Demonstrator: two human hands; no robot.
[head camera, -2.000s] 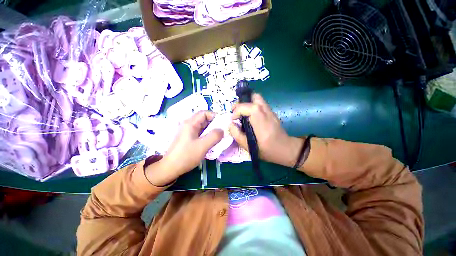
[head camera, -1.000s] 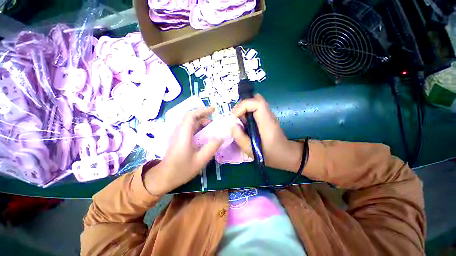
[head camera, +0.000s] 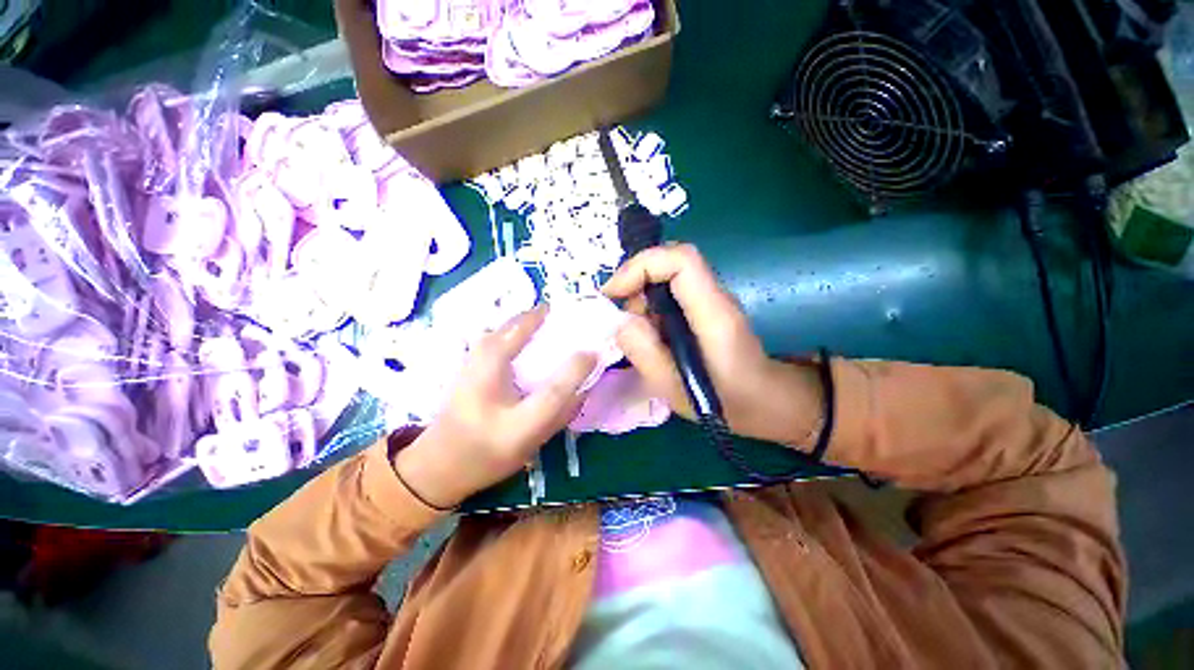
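Note:
My left hand (head camera: 487, 412) holds a pink plastic housing (head camera: 571, 346), washed out by glare, between thumb and fingers. My right hand (head camera: 694, 327) holds the black soldering iron (head camera: 678, 343) by its handle, its metal tip pointing away from me over the loose pile of small white inserts (head camera: 563, 216). The right fingertips are at the housing's right edge; whether they grip it is hard to tell. Another pink housing (head camera: 622, 403) lies on the bench just below the hands. Glare hides detail on the held housing.
Loose pink housings (head camera: 347, 223) and a clear bag full of them (head camera: 98, 288) lie left. An open cardboard box (head camera: 530, 118) with stacked housings stands at top centre. A black fan (head camera: 871, 121) and cables are upper right. Thin translucent strips (head camera: 572, 454) lie near the bench edge.
The iron's handle has tilted slightly and its cord now loops lower by my right wrist. The held housing has turned a little in my left hand. The whole view has shifted slightly.

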